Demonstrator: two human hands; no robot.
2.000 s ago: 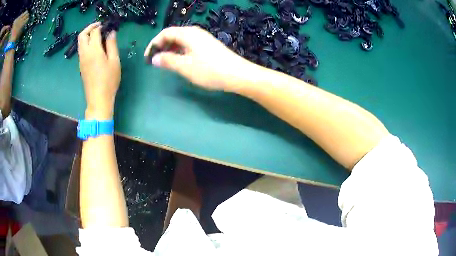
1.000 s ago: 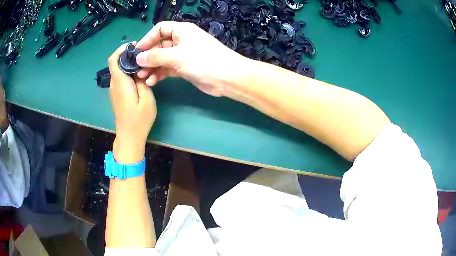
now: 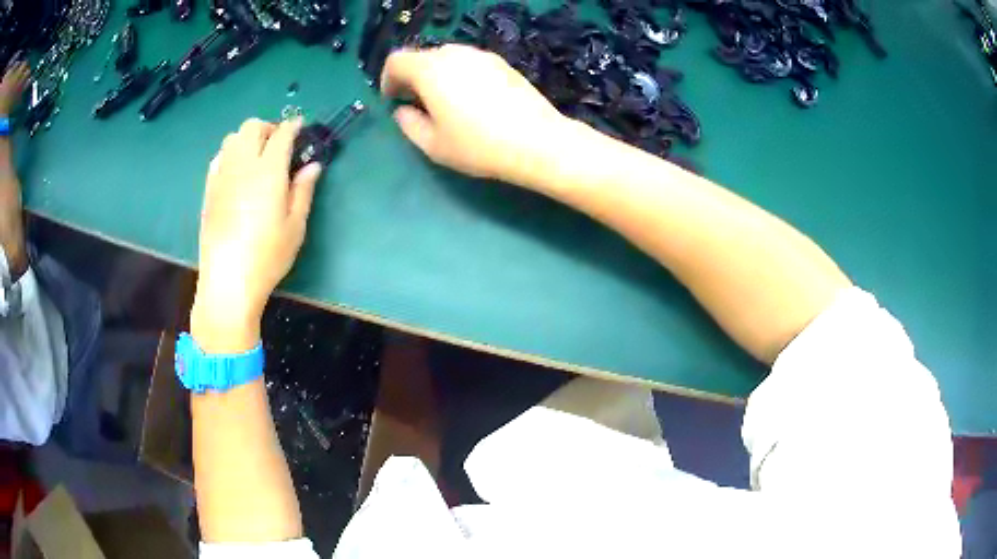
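Observation:
My left hand [image 3: 254, 202], with a blue band [image 3: 219, 365] on its wrist, holds a slim black housing [image 3: 324, 139] between thumb and fingers. The housing points up and right over the green table. My right hand [image 3: 470, 109] is apart from it, to the right, at the left edge of a heap of small curved black parts [image 3: 612, 76]. Its fingers are bent and their tips are partly hidden, so I cannot tell whether it holds anything. More slim black housings [image 3: 197, 68] lie loose beyond my left hand.
The green table [image 3: 525, 273] has a pale curved front edge. A second heap of curved parts [image 3: 765, 49] lies at the back right. Below the edge stands an open carton [image 3: 317, 409] of dark pieces. Another person's hand [image 3: 13, 90] is at far left.
A second ago both hands were together on a round black part. Now they are apart: my right hand has moved right, and my left holds a slim housing in a new pose.

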